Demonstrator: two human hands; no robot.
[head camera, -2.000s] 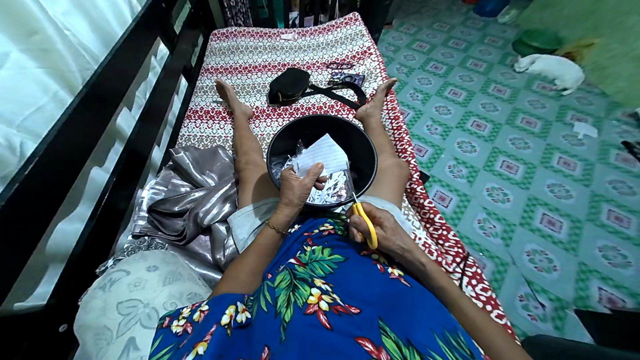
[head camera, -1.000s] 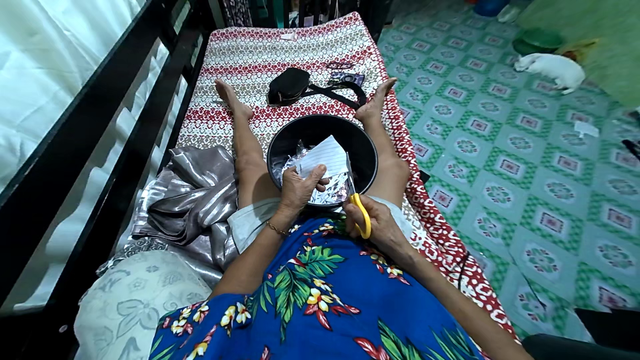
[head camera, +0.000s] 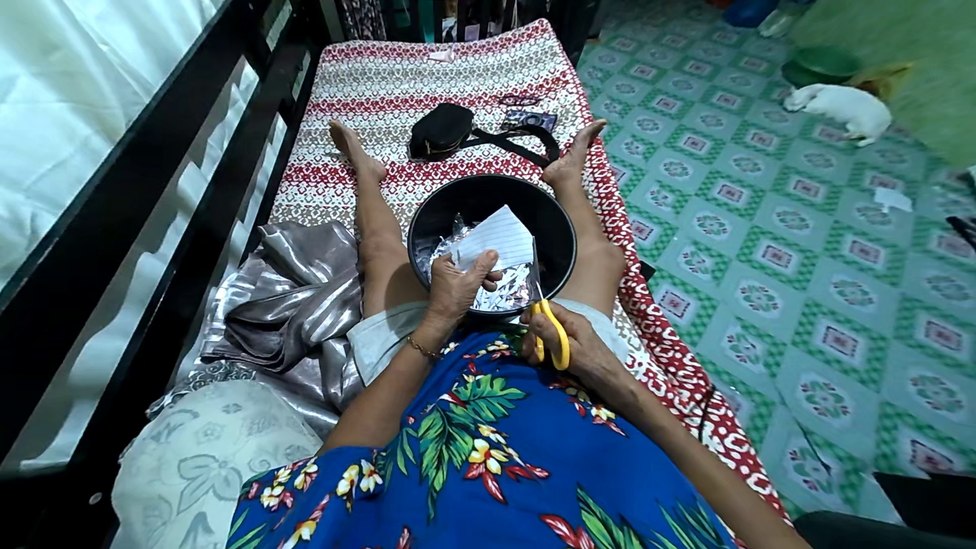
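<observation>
A round black tub (head camera: 562, 221) stands between my legs on the bed, with paper strips (head camera: 499, 290) inside it. My left hand (head camera: 461, 284) pinches a piece of lined white paper (head camera: 499, 240) over the tub. Yellow-handled scissors (head camera: 560, 335) are in my right hand (head camera: 564, 335), at the near right rim of the tub. Their blades point up along the right edge of the paper; whether they are apart is too small to tell.
Beyond the tub lie a black bag (head camera: 442, 131) with a strap and a patterned phone-like item (head camera: 529, 120). Grey satin cloth (head camera: 293, 305) and a pale pillow (head camera: 213, 465) are at my left, beside a black bed rail (head camera: 114, 198). A white animal (head camera: 842, 108) lies on the tiled floor.
The scissors and my right hand have shifted slightly at the tub's near right edge. My left hand keeps hold of the paper.
</observation>
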